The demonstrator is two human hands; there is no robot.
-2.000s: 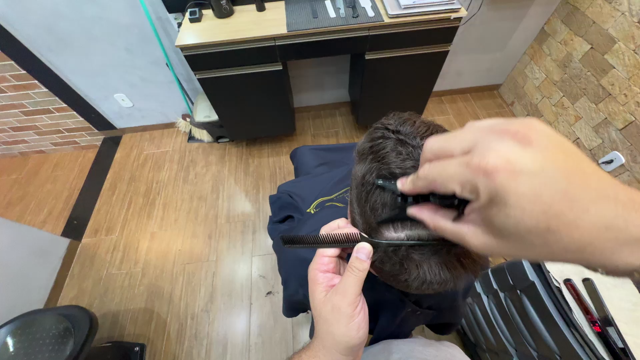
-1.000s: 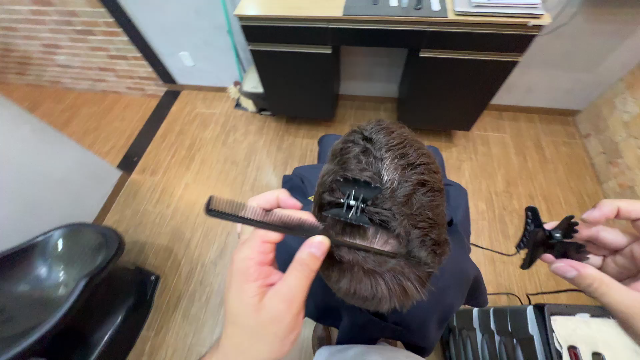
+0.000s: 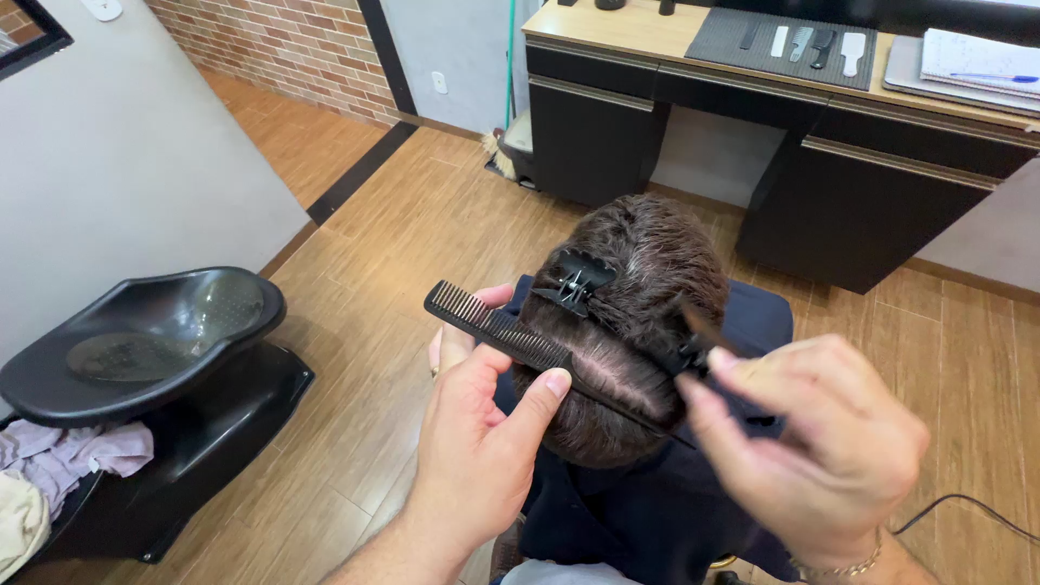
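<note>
A seated person's dark-haired head (image 3: 650, 252) is in the middle, seen from above and behind, over a dark blue cape (image 3: 756, 313). My left hand (image 3: 487, 422) holds a black tail comb (image 3: 512, 335) between thumb and fingers, its thin tail lying across the back of the head below a line of bare scalp. A black claw clip (image 3: 577, 280) grips the hair at the left. At the head's right side, my right hand (image 3: 804, 439) pinches a second black claw clip (image 3: 691, 357), blurred, against the hair; whether its jaws are closed cannot be told.
A black wash basin (image 3: 162, 341) stands at the left, with crumpled towels (image 3: 73, 455) below it. Beyond the head is a black desk with a wooden top (image 3: 609, 24), bearing a mat (image 3: 731, 41) with combs and brushes. A cable (image 3: 967, 500) lies on the floor at the right.
My right hand has brought the second claw clip from out at the right to the head. The first clip stays in the hair, and my left hand still holds the comb.
</note>
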